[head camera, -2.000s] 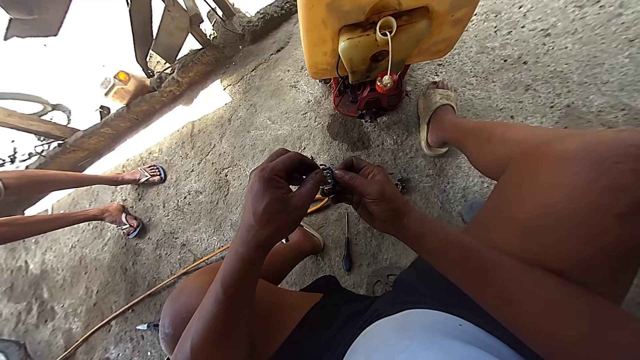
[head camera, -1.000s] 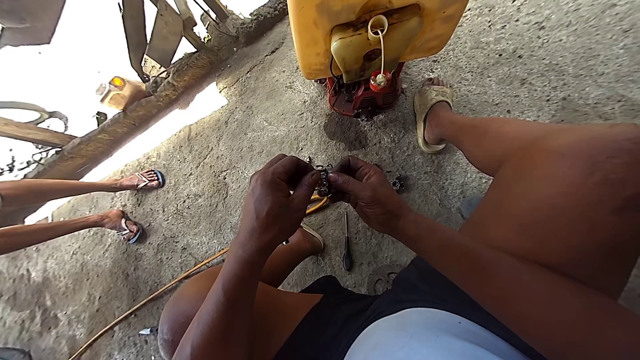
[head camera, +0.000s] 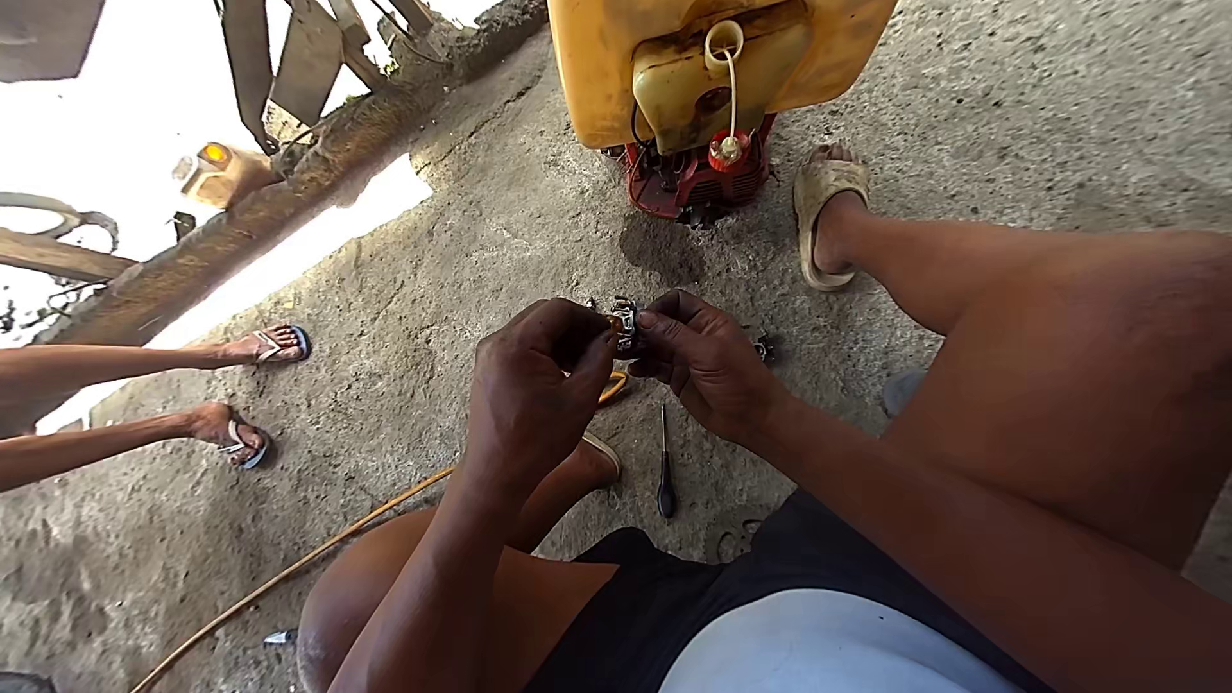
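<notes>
A small metal part (head camera: 624, 325), perhaps a piece of a carburetor, is pinched between both hands above the concrete floor. My left hand (head camera: 547, 361) grips its left side, where a small brass-coloured bit shows at the fingertips. On the other side my right hand (head camera: 703, 358) holds it between thumb and fingers. The fingers hide much of the part. A screwdriver with a dark handle (head camera: 666, 486) lies on the floor below the hands. Another small metal part (head camera: 763, 348) is on the floor just right of my right hand.
A yellow plastic tank (head camera: 597, 87) with a red engine (head camera: 698, 183) stands ahead. An orange hose (head camera: 318, 553) runs along the floor at the left. Another person's sandalled feet (head camera: 274, 345) are at the left. A concrete curb (head camera: 221, 231) crosses the upper left.
</notes>
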